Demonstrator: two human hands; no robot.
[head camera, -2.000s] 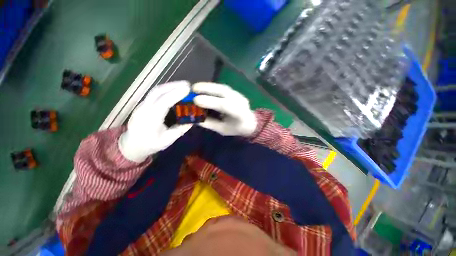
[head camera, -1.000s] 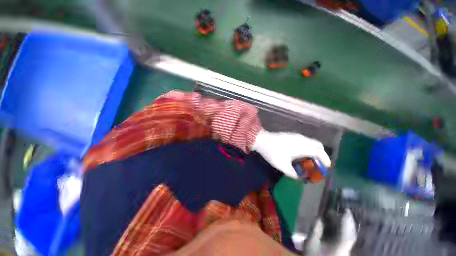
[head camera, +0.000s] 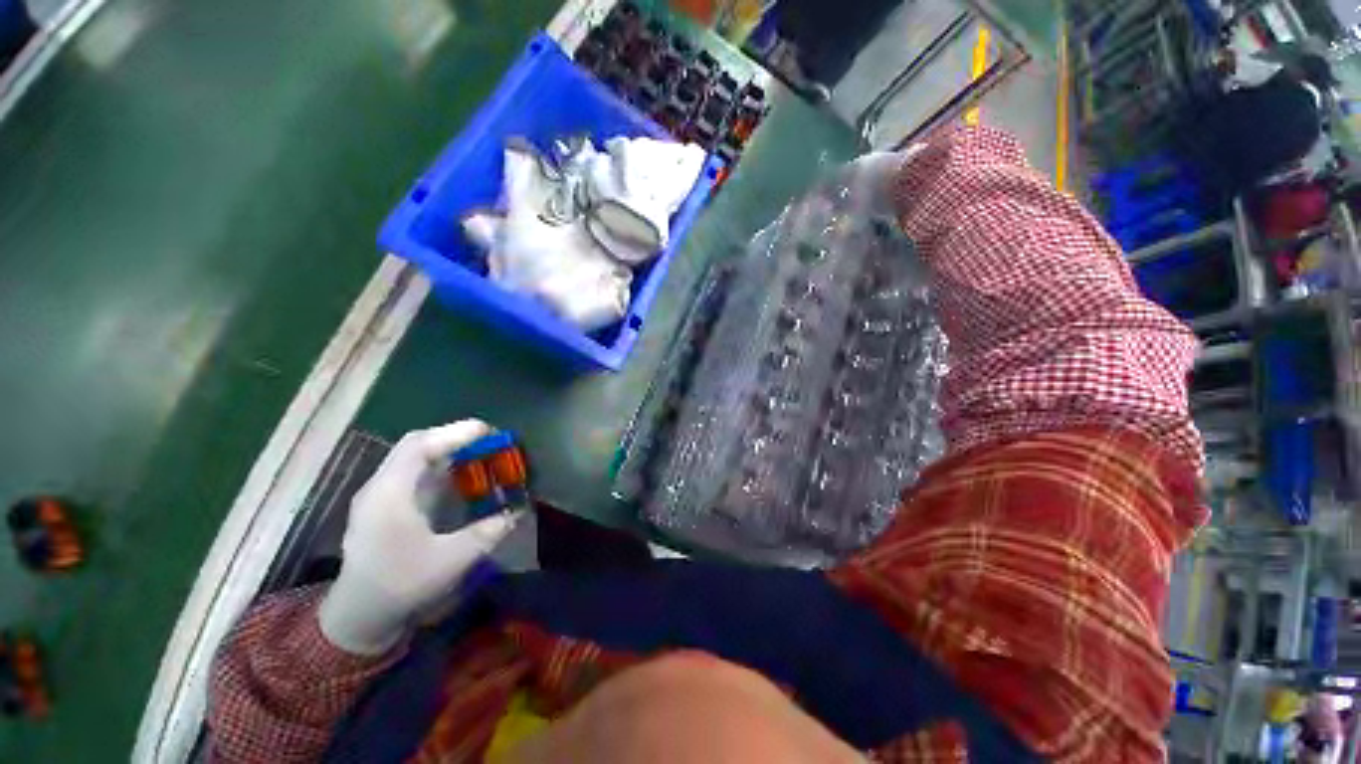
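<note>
My left hand (head camera: 403, 552), in a white glove, holds a small coil assembly (head camera: 490, 475) between thumb and fingers. Its orange and black side faces up, with blue along the upper edge. A stack of clear blister trays (head camera: 806, 373) with rows of pockets lies to the right of it. My right arm reaches over the right side of the trays. Only a small white part of my right hand (head camera: 884, 164) shows at their far edge; its fingers are hidden or blurred.
A blue bin (head camera: 426, 239) with white gloves or cloths stands beyond my left hand. Black and orange units (head camera: 672, 78) cluster behind it. Two units (head camera: 48, 534) sit on the green belt (head camera: 164, 299) at left. Another person (head camera: 1284, 135) is at the far right.
The view has swung to the trays and small blue bin. My right hand has moved to the trays' far edge. My left hand still holds the coil assembly.
</note>
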